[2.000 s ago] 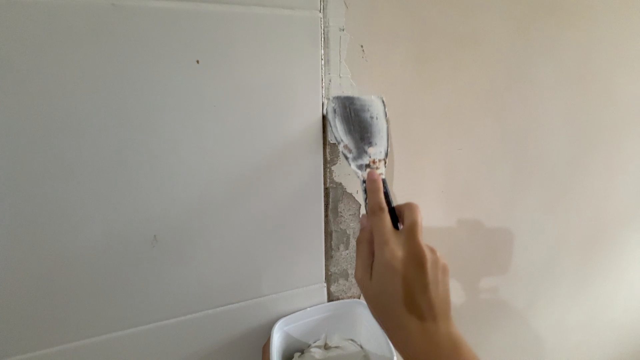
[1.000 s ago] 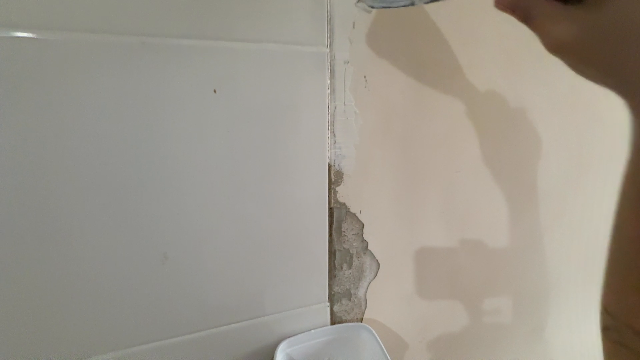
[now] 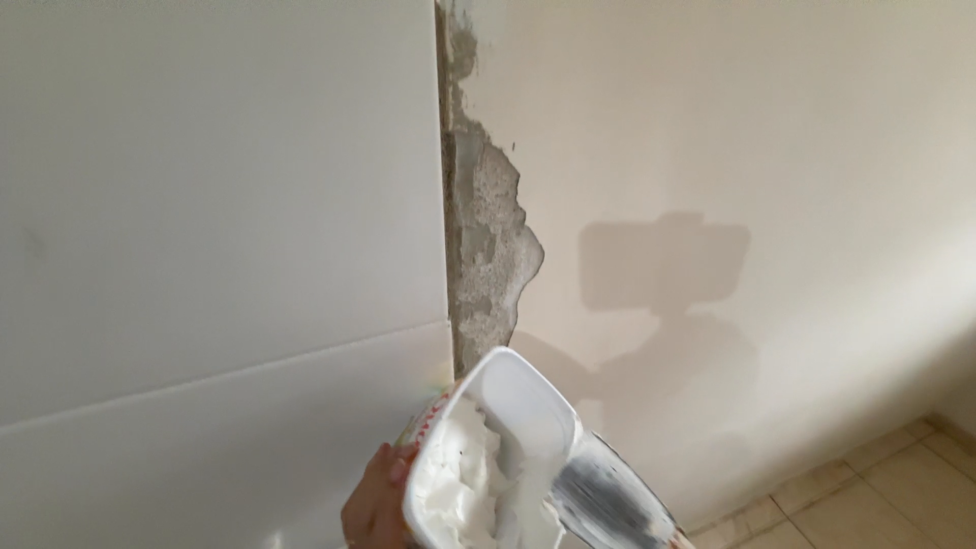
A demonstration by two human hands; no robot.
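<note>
My left hand (image 3: 375, 496) holds a white plastic tub (image 3: 537, 385) by its left side, at the bottom middle. White filler paste (image 3: 461, 473) lies in the tub, which is tilted. A putty knife (image 3: 610, 492), its metal blade smeared with white, rests with its edge at the tub's right rim. My right hand is out of the frame, below the knife's handle end. Above the tub, a rough strip of bare grey masonry (image 3: 492, 244) runs down the wall between the tiles and the painted surface.
Large pale wall tiles (image 3: 229, 191) with a joint low down cover the left. A smooth cream wall (image 3: 801, 152) fills the right, bearing shadows of a person and a device. Beige floor tiles (image 3: 877, 496) show at the lower right.
The putty knife has come down from the top of the wall to the tub. The tub shows more fully, with its paste visible. The view has shifted lower along the wall.
</note>
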